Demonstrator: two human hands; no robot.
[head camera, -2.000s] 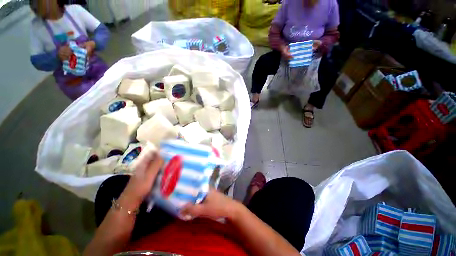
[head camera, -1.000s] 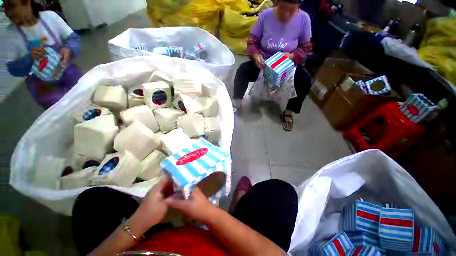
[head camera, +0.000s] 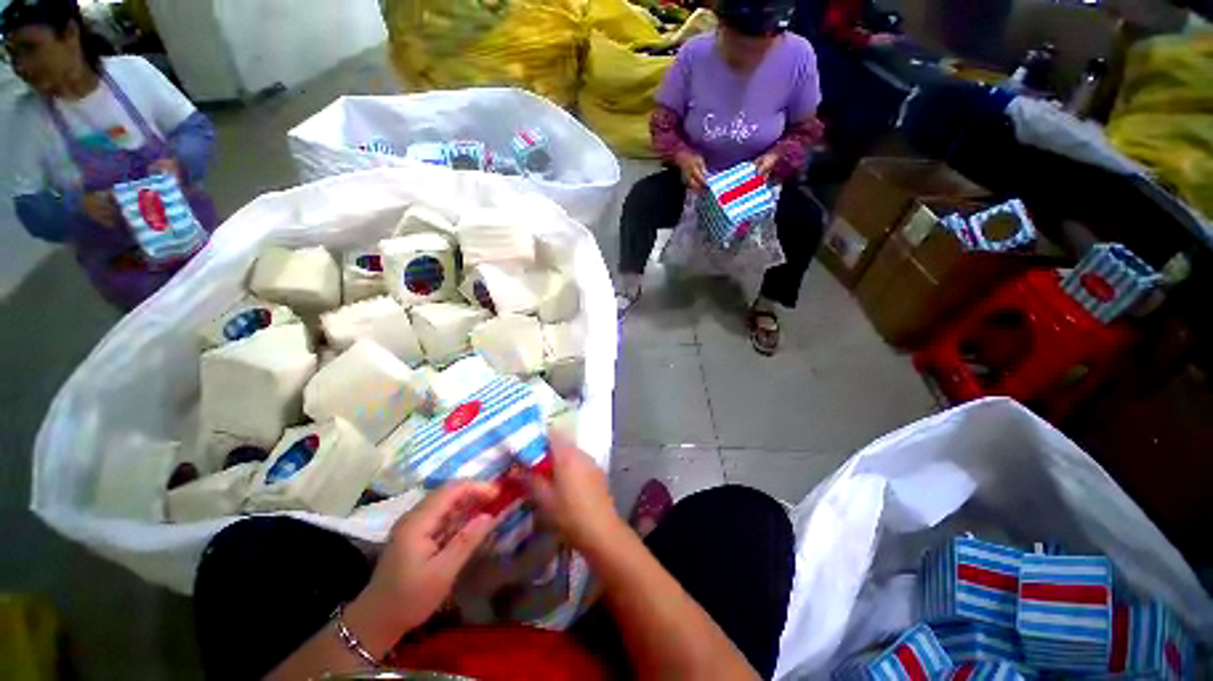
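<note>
A striped cover, light blue and white with a red oval patch, is between my hands above my lap and the central sack's near rim. It is partly blurred, and a red part shows between my fingers. My left hand grips its near lower side. My right hand grips its right side. The central woven sack holds many cream unturned covers, some with dark or blue-red round openings.
The finished-goods sack with striped covers stands at my right. Two seated persons hold striped covers. Behind are another white sack, cartons, a red stool with a striped cover, and yellow sacks.
The cover has tilted and shifted slightly left. My right hand has moved from beneath it to its right side. The left-hand person's cover is now held with its patch facing me.
</note>
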